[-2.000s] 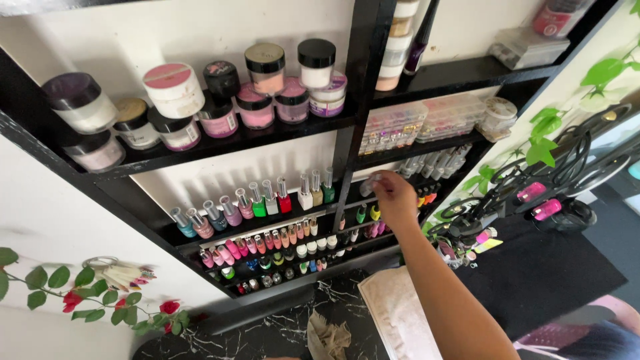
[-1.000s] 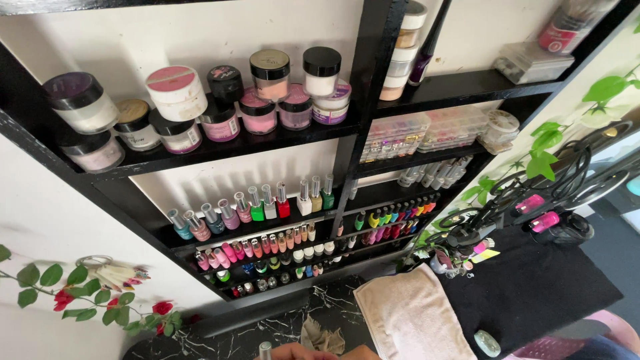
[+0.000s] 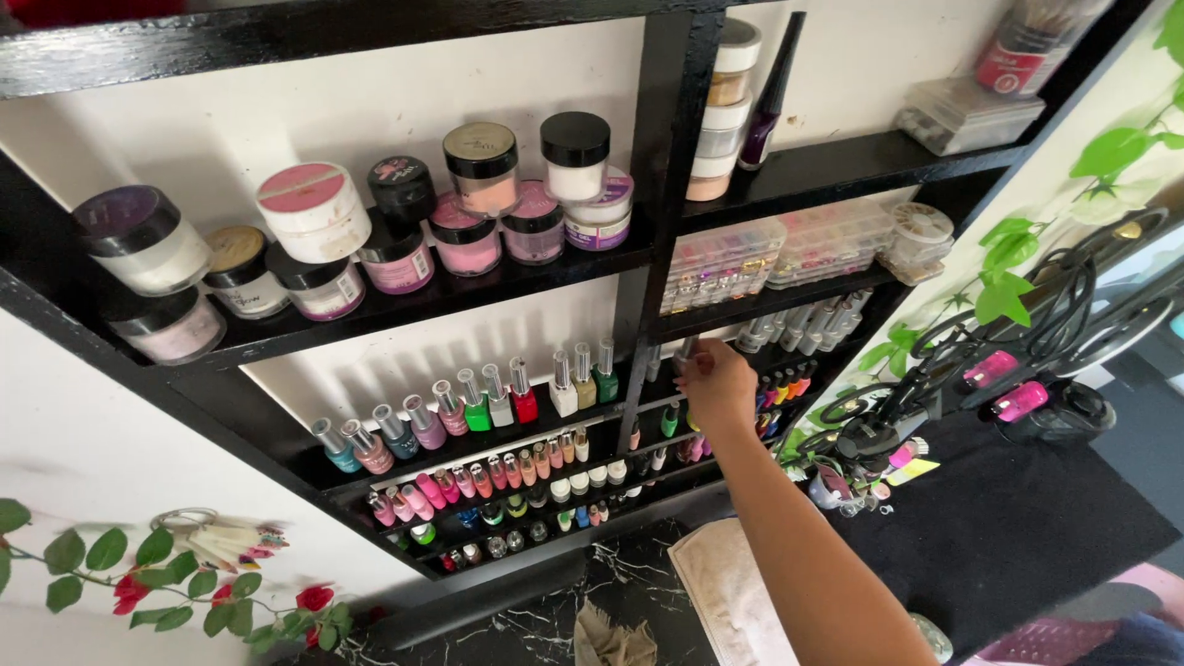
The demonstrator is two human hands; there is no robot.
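My right hand (image 3: 720, 384) reaches to a black wooden shelf, its fingers around the silvery cap of a small bottle (image 3: 685, 351). Another small bottle (image 3: 653, 363) stands just left of it, and a group of clear bottles (image 3: 803, 324) is to the right on the same shelf. Left of the upright divider stands a row of nail polish bottles (image 3: 476, 400) with silver caps. Smaller polish bottles (image 3: 504, 472) fill the narrow shelves below. My left hand is out of view.
Lidded jars (image 3: 314, 211) line the upper left shelf; clear plastic boxes of nail decorations (image 3: 723, 264) stand above my hand. Below are a marbled black counter (image 3: 490, 606), a light towel (image 3: 731, 592) and a crumpled cloth (image 3: 610, 638). A black mat (image 3: 999, 518) lies at the right.
A hand low in the view one second ago is no longer there. My right hand is now up at the shelf, at a small bottle, much as it was two seconds ago.
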